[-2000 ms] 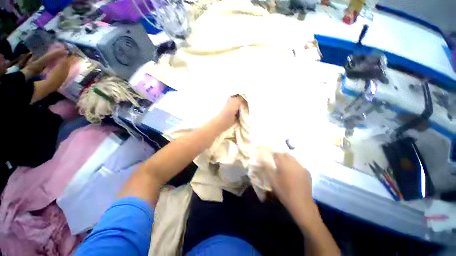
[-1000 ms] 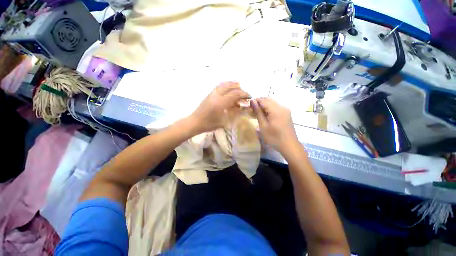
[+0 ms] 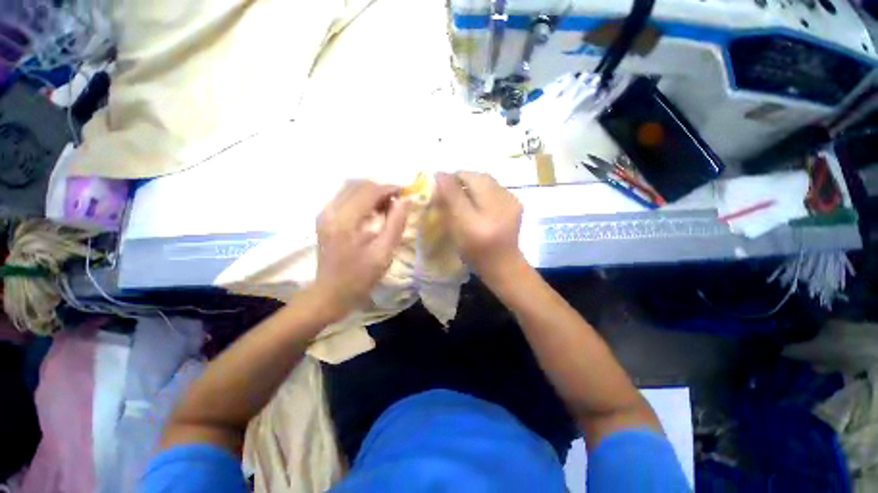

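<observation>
A cream garment piece [image 3: 441, 265] hangs in folds from both hands over the table's front edge, one part reaching down toward the lap. My left hand [image 3: 361, 236] pinches its upper edge from the left. My right hand [image 3: 481, 220] pinches it from the right, close beside the left. Between the fingertips a small bright, yellowish-white bit of the edge shows; blur hides its detail. The sewing machine's needle area [image 3: 512, 99] is up and right of the hands, with no cloth seen under it.
A flat beige cloth [image 3: 221, 72] lies at upper left. At right are a black phone [image 3: 662, 135], snips [image 3: 621, 178] and a red stick [image 3: 749, 210]. A ruler [image 3: 635, 229] runs along the table's front edge. A tied cream bundle [image 3: 43, 265] is at far left.
The view has turned and shifted right, so the machine and phone sit higher and further left. Both hands still hold the cloth edge; their fingers have shifted slightly on it.
</observation>
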